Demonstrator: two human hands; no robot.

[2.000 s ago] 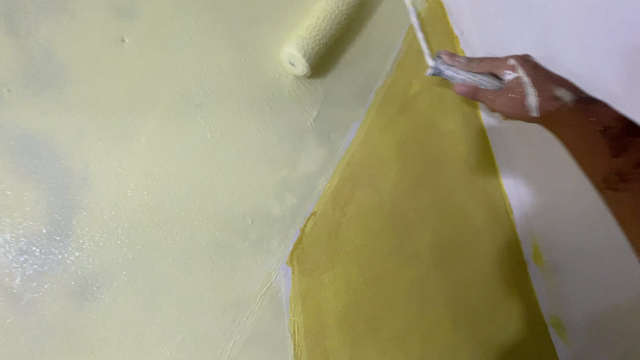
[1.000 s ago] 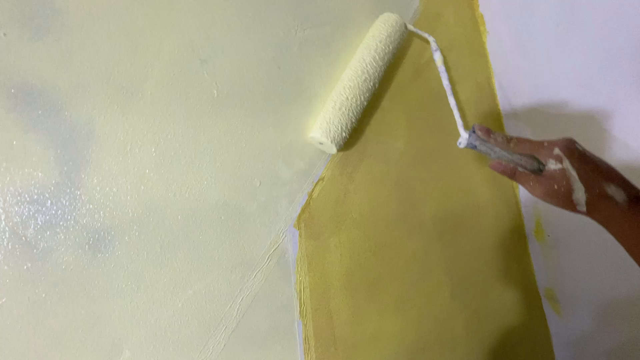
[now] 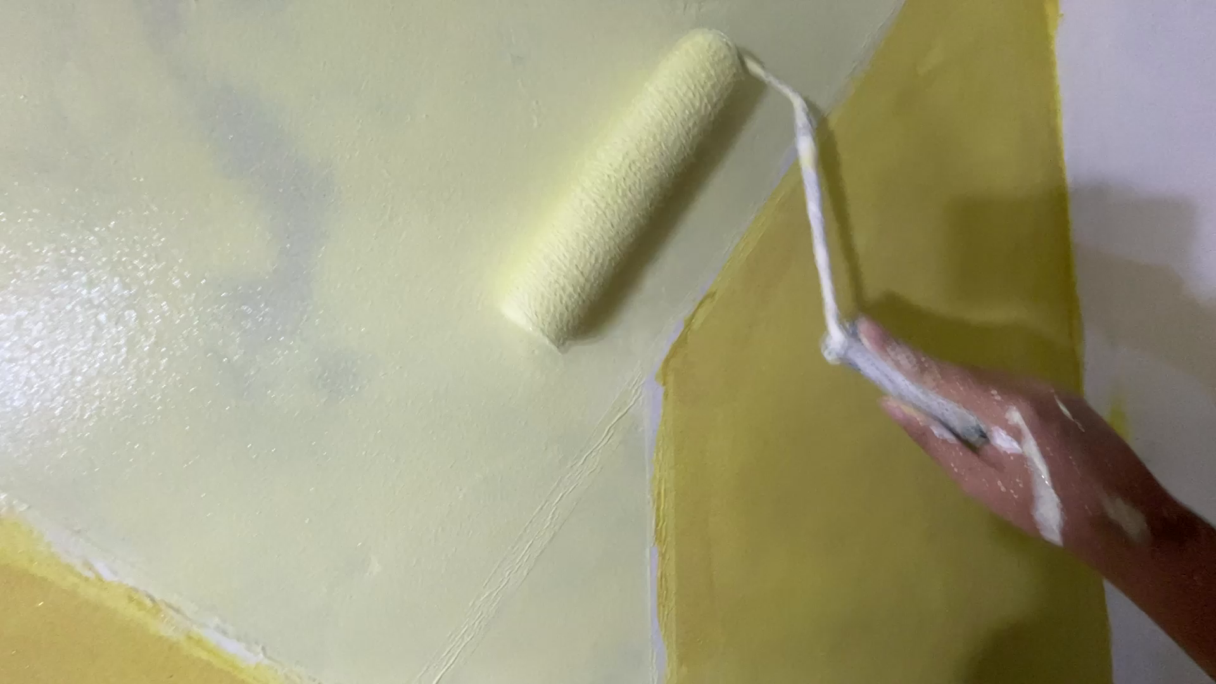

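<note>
My right hand (image 3: 1026,446), spotted with pale dried paint, is closed around the grey handle of a paint roller (image 3: 627,185) at the right. The roller's thick sleeve is coated in pale yellow paint and lies slanted against the pale yellow area of the wall (image 3: 399,456). Its paint-smeared wire frame (image 3: 815,209) runs from the sleeve's upper end down to the handle, crossing the border onto a darker mustard band (image 3: 855,532). My left hand is out of view.
A white wall area (image 3: 1140,104) borders the mustard band on the right, with the arm's shadow across both. An orange-yellow patch (image 3: 76,627) fills the lower left corner. Wet paint glares at the left, and a raised ridge runs diagonally through the lower middle.
Two seconds ago the roller was at the top edge, partly out of view. My right hand has brought it down the wall, and it now lies left of the mustard band's border.
</note>
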